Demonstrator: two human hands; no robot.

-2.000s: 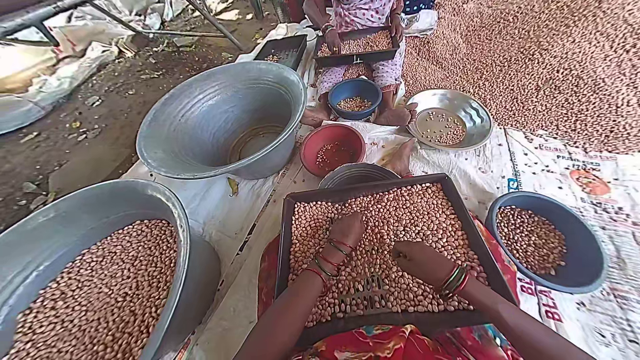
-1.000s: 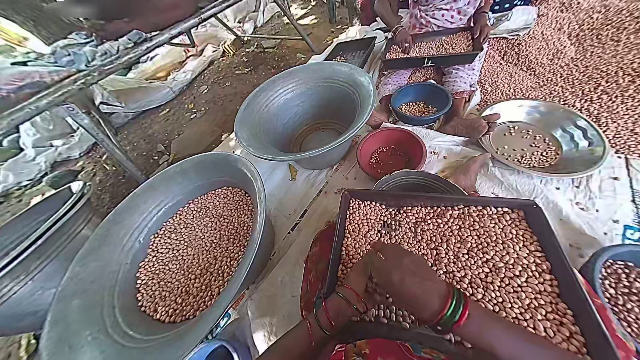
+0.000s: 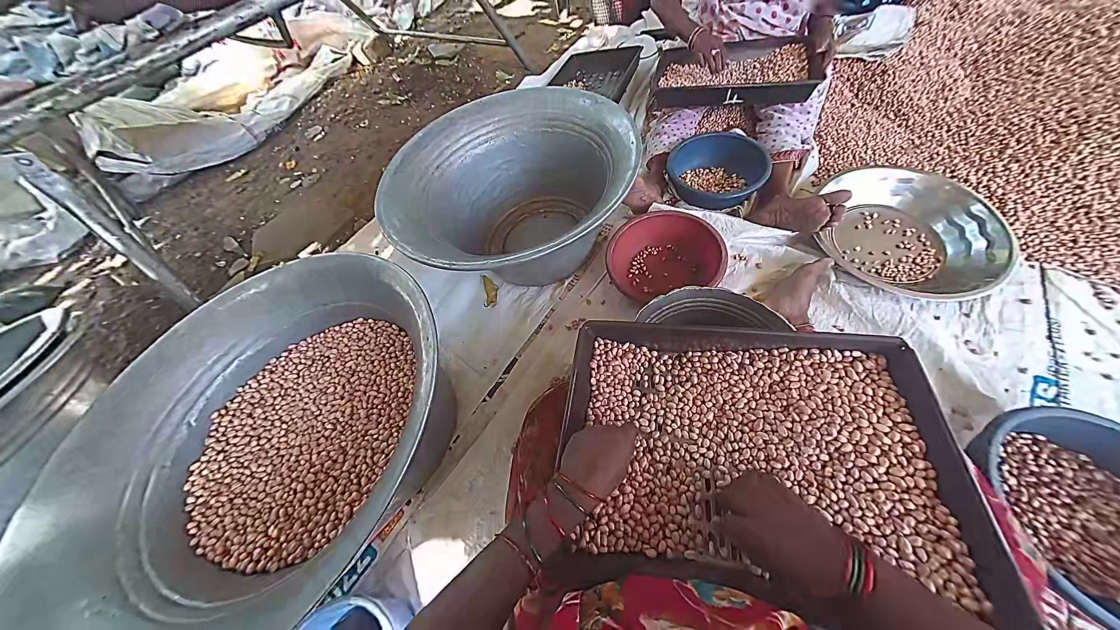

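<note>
A dark rectangular tray (image 3: pixel 932 411) with a slotted bottom rests on my lap, spread with shelled peanuts (image 3: pixel 814 420). My left hand (image 3: pixel 599 459) touches the peanuts by the tray's left side, its fingers curled and partly hidden. Near the front edge, my right hand (image 3: pixel 770 525) lies on the peanuts beside a bare patch of slots; its fingertips are hard to make out. Left of the tray stands a large metal basin (image 3: pixel 420 350) holding a heap of peanuts. A blue-grey basin (image 3: pixel 989 437) of darker peanuts sits at the right.
Beyond the tray are a red bowl (image 3: pixel 709 254), a large metal tub (image 3: pixel 411 210), a steel pan (image 3: pixel 989 236) with some peanuts and a blue bowl (image 3: pixel 757 175). Another person sits opposite with a similar tray (image 3: pixel 744 94). A peanut pile (image 3: pixel 971 114) spreads at the back right.
My hands, together over the tray a second ago, are now apart, the left at the tray's left side and the right near its front edge. The view has shifted since two seconds ago.
</note>
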